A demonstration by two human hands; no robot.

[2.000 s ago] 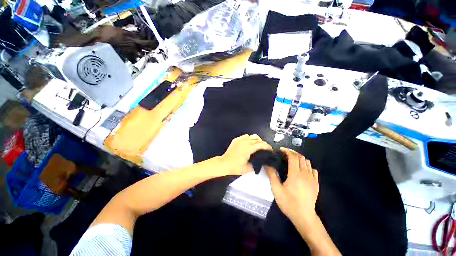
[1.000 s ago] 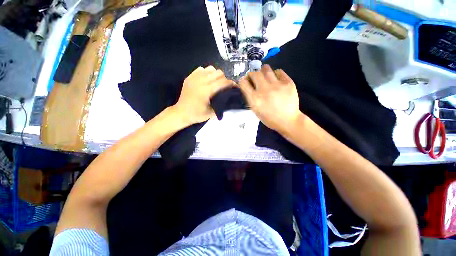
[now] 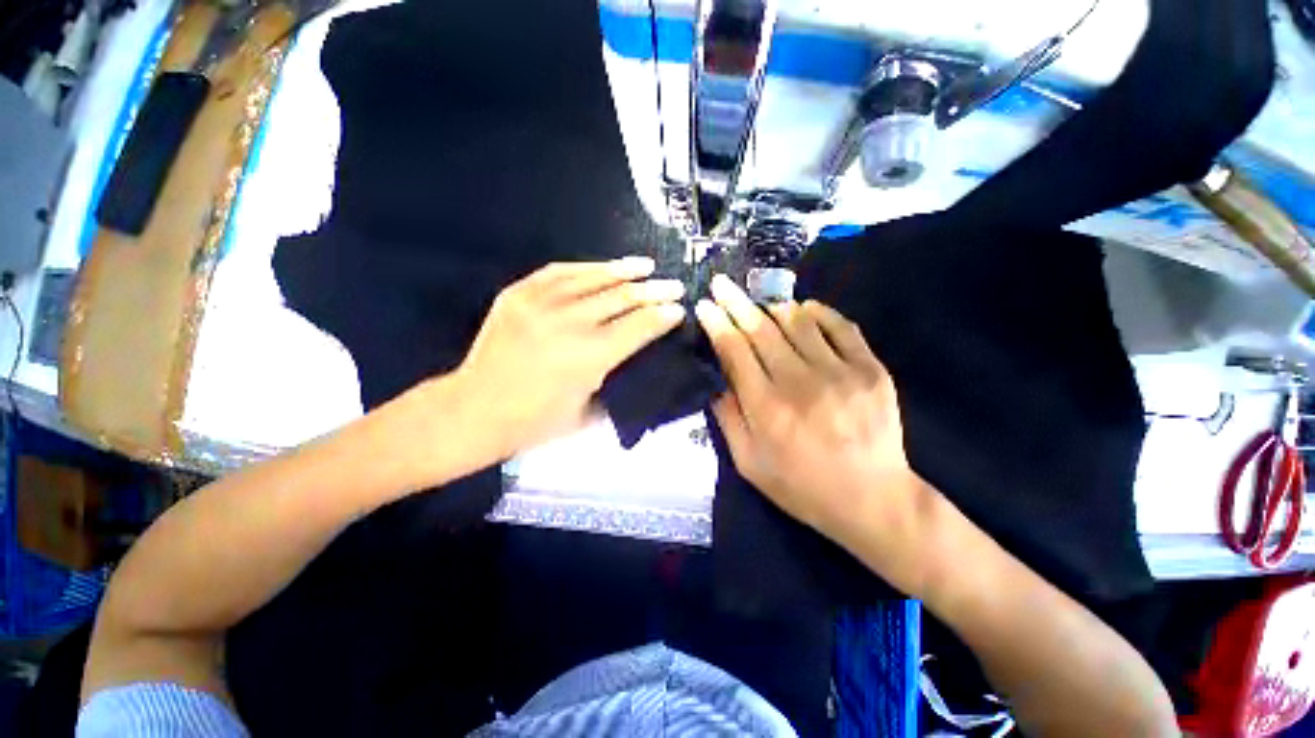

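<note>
Black fabric panels lie on the white machine table, one at the left (image 3: 462, 159) and one at the right (image 3: 995, 389) of the needle. The presser foot (image 3: 698, 248) is on the cloth between them. My left hand (image 3: 570, 346) presses flat on the black cloth just left of and below the foot. My right hand (image 3: 808, 389) lies on the cloth just right of and below it, fingertips close to the left ones. A small folded black piece (image 3: 656, 392) shows between the hands. The cloth under my fingers is hidden.
A black strip (image 3: 1139, 130) drapes over the machine arm, beside a wooden-handled tool (image 3: 1262, 228). Red-handled scissors (image 3: 1263, 498) lie at the right end. A black phone-like rectangle (image 3: 153, 153) lies on brown cardboard (image 3: 130, 339) at left. A blue crate (image 3: 877, 670) and red object (image 3: 1269, 663) are below.
The view has moved closer to the needle. Both hands have moved up to the presser foot and flattened on the cloth; earlier they pinched the small folded black piece below it.
</note>
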